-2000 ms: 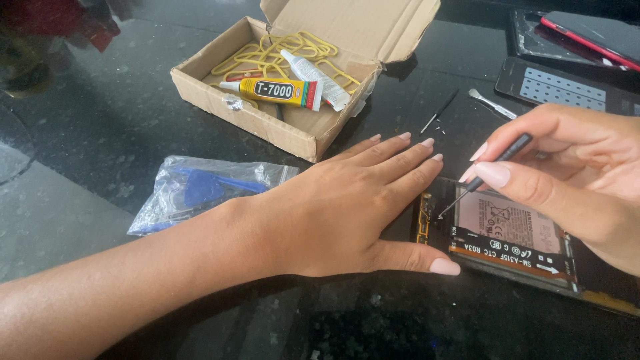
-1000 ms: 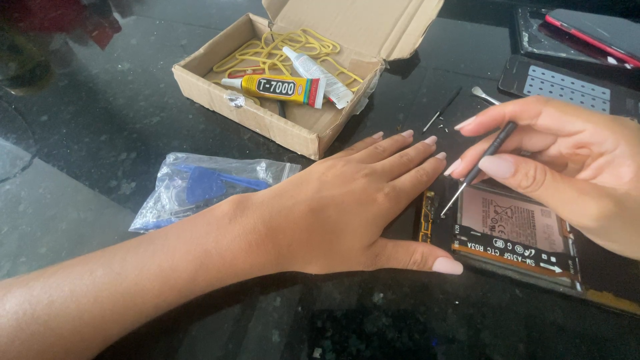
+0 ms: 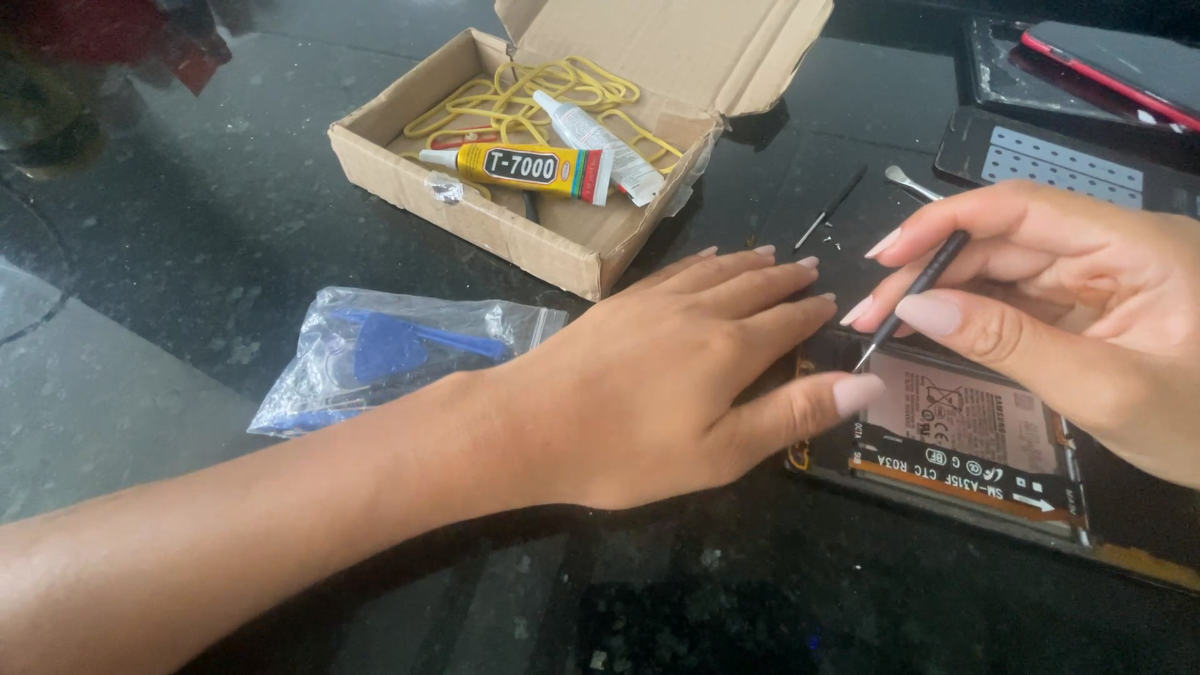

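An opened smartphone [image 3: 975, 506] lies on the dark stone table at the right, its flat battery [image 3: 966, 408] and orange-brown ribbon cable in sight. My left hand [image 3: 647, 394] is spread palm down with its thumb over the phone's left end and no object in it. Between the thumb and fingers of my right hand [image 3: 1041, 309] is a slim black precision screwdriver [image 3: 919, 291], tilted, its metal tip close to my left thumb. Whether the tip touches the phone is hidden. Beyond my left fingertips lie a second thin black screwdriver [image 3: 832, 206] and several tiny screws [image 3: 830, 242].
An open cardboard box [image 3: 469, 211] holds yellow rubber bands [image 3: 525, 94], a T-7000 glue tube [image 3: 525, 169] and a white tube [image 3: 600, 141]. A plastic bag of blue tools [image 3: 394, 352] lies beside my left wrist. A metal spatula [image 3: 909, 183], a perforated plate [image 3: 1059, 169] and a red-edged phone [image 3: 1116, 70] are farther back.
My left thumb has moved up across the phone's left end, toward the screwdriver tip. My right hand still holds the screwdriver, slightly shifted.
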